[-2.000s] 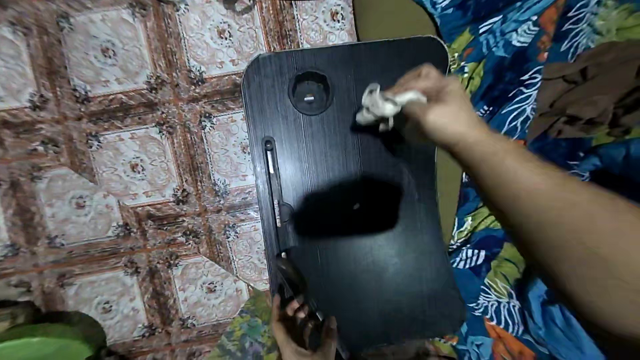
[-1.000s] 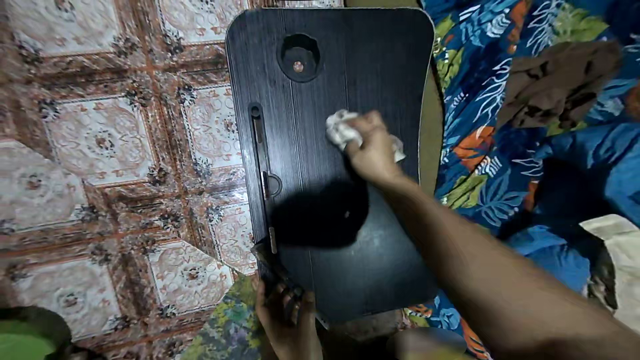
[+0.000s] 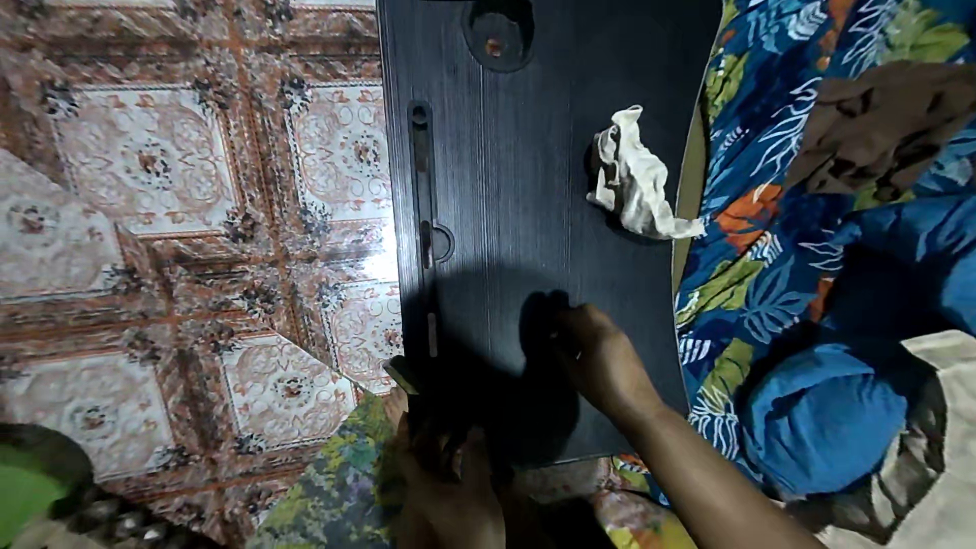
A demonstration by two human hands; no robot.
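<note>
A black wood-grain lap desk (image 3: 526,206) with a round cup recess (image 3: 499,34) and a long narrow slot (image 3: 422,175) fills the middle. The crumpled white cloth (image 3: 637,179) lies on its right part, touched by neither hand. My right hand (image 3: 602,358) is over the lower right of the desk, fingers curled; whether it pinches something small is unclear in the shadow. At the near left corner, my left hand (image 3: 450,473) is around a dark object whose shape is lost in shadow; I cannot tell what it is.
Patterned tile-print flooring (image 3: 145,160) spreads on the left, with a green container (image 3: 30,488) at the lower left. Along the right lie a blue leaf-print fabric (image 3: 762,252), a brown cloth (image 3: 877,130), a bundled blue cloth (image 3: 827,419) and a beige cloth (image 3: 942,435).
My right hand has let go of the white cloth, which it held on the desk in both earlier frames, and has moved nearer to me. My left hand stays at the near left corner.
</note>
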